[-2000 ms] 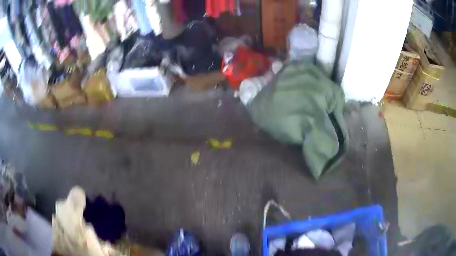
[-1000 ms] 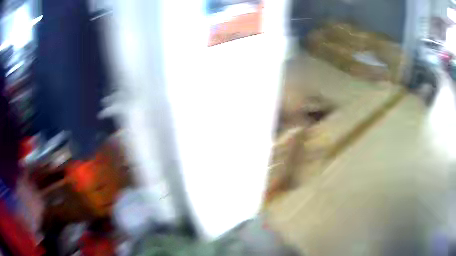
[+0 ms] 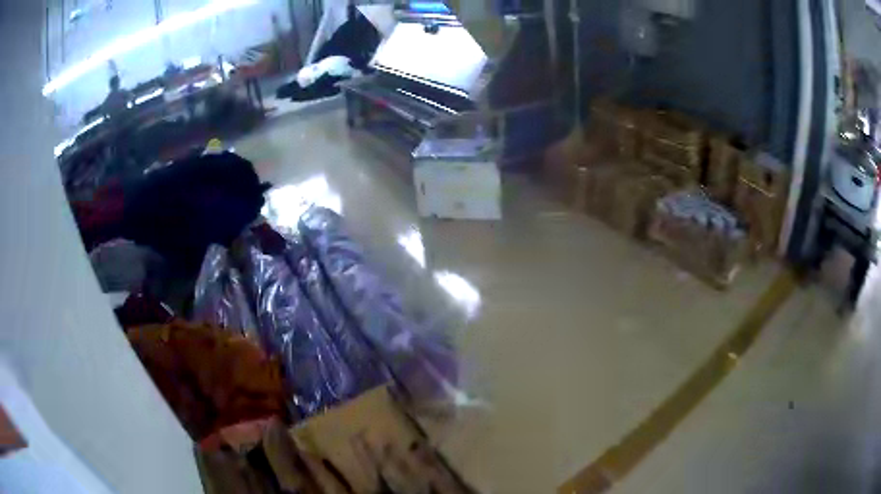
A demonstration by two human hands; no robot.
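Note:
Neither of my hands is in the picture. Nearest in front of me, at the lower left, stand open brown cardboard boxes (image 3: 353, 439). Behind them lie several long rolls wrapped in shiny clear plastic (image 3: 299, 328), purplish in colour. An orange-brown cloth heap (image 3: 208, 371) is to the left of the rolls. A large dark blue or black heap (image 3: 193, 207) lies further back. The picture is somewhat blurred.
A white wall or pillar (image 3: 106, 318) runs down the left edge. A white cabinet (image 3: 457, 183) stands near a machine with a bright sloping panel (image 3: 432, 63). Cardboard boxes (image 3: 667, 193) line the right wall. A yellow-brown strip (image 3: 686, 386) crosses the shiny floor.
The view has swung right, past the white pillar, to another room area. The green cloth and blue crate have left the picture; wrapped rolls, the machine and stacked boxes now show.

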